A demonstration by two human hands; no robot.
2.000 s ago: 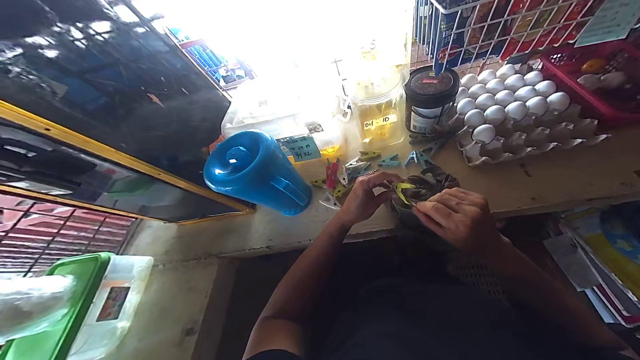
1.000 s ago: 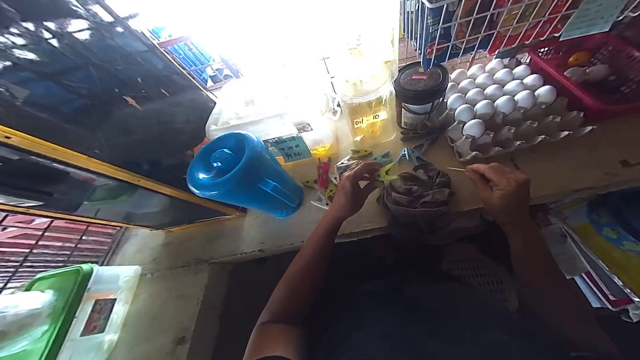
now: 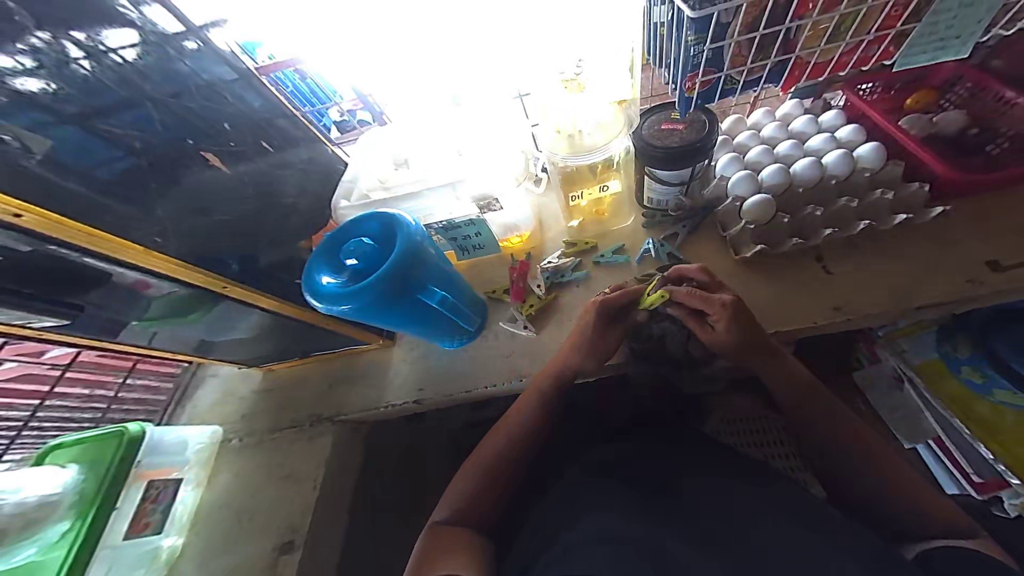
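Observation:
Both of my hands meet over a dark cloth (image 3: pixel 668 344) at the counter's front edge. My left hand (image 3: pixel 604 328) grips one side of a yellow-green clothespin (image 3: pixel 653 296). On its other side, the fingers of my right hand (image 3: pixel 712 312) are closed on the same clothespin; whether they also hold something thin is too small to tell. Just beyond my hands lie more clothespins: light blue ones (image 3: pixel 612 254), a yellow one (image 3: pixel 579 246), a red one (image 3: pixel 520 276) and a white one (image 3: pixel 518 322).
Left of the clothespins a blue plastic pitcher (image 3: pixel 392 280) leans over. Behind stand a clear jar of yellow liquid (image 3: pixel 596 188) and a black-lidded tub (image 3: pixel 674 160). At the right are a carton tray (image 3: pixel 864 220) of white eggs (image 3: pixel 774 178), a pink basket (image 3: pixel 960 176) and a white wire rack (image 3: pixel 768 40).
My right hand has come in from the right, where it held a thin light piece apart from the cloth, and now meets my left hand at the clothespin.

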